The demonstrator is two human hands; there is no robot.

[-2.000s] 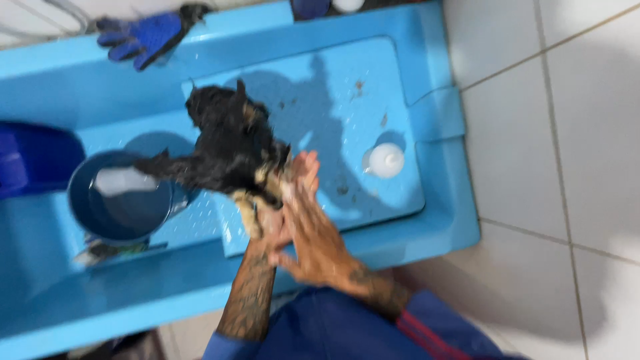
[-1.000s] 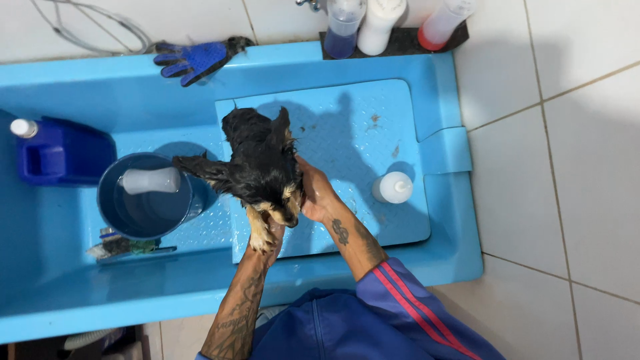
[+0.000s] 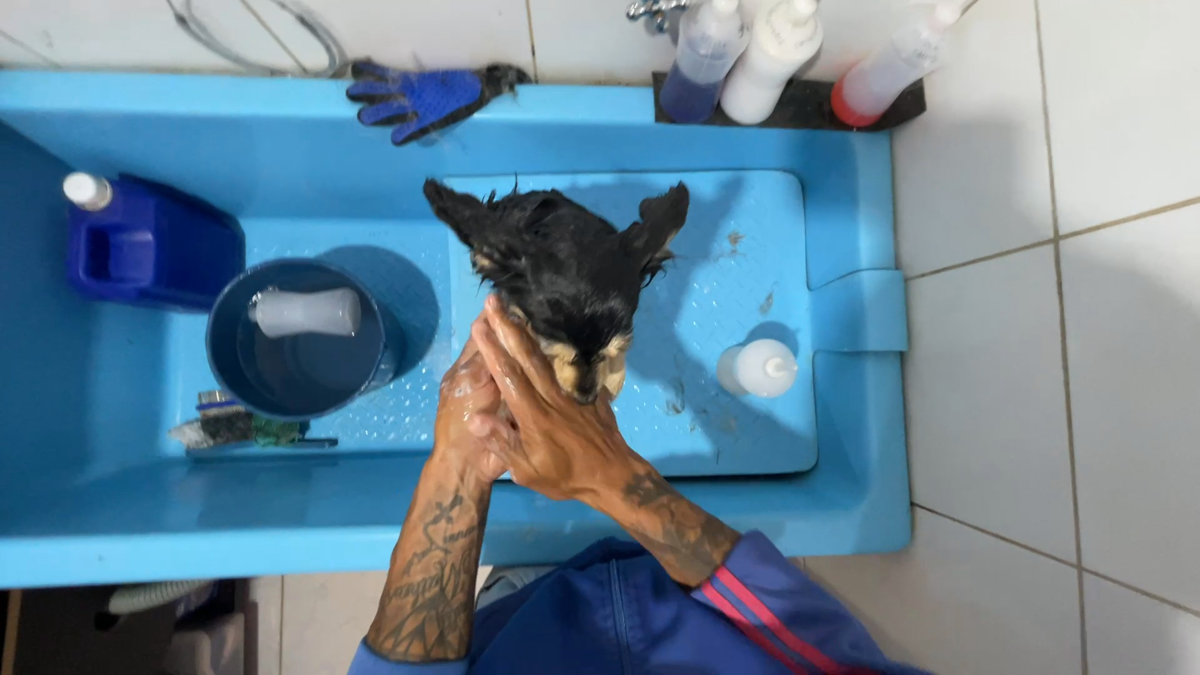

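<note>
A wet black dog with tan muzzle fur [image 3: 572, 272] stands on the raised blue platform [image 3: 778, 431] of a grooming tub, its head toward me and ears spread. My left hand [image 3: 469, 408], wet with some suds, is at the left of its muzzle. My right hand [image 3: 553, 422] lies partly over my left, its fingers extended along the left side of the dog's face. The hands overlap below the head; whether the left fingers hold a paw is hidden. A white bottle [image 3: 764, 367] stands on the platform to the right.
In the tub's left part are a dark blue bucket [image 3: 300, 394] with a bottle [image 3: 309, 312] inside, a blue jug [image 3: 155, 244] and brushes [image 3: 234, 428]. A blue grooming glove [image 3: 422, 98] hangs on the back rim. Several bottles [image 3: 764, 66] stand on a dark holder at the back right.
My right hand has moved from the right side of the dog's head across to my left hand. The dog's head has turned to face me more squarely, its ears now spread.
</note>
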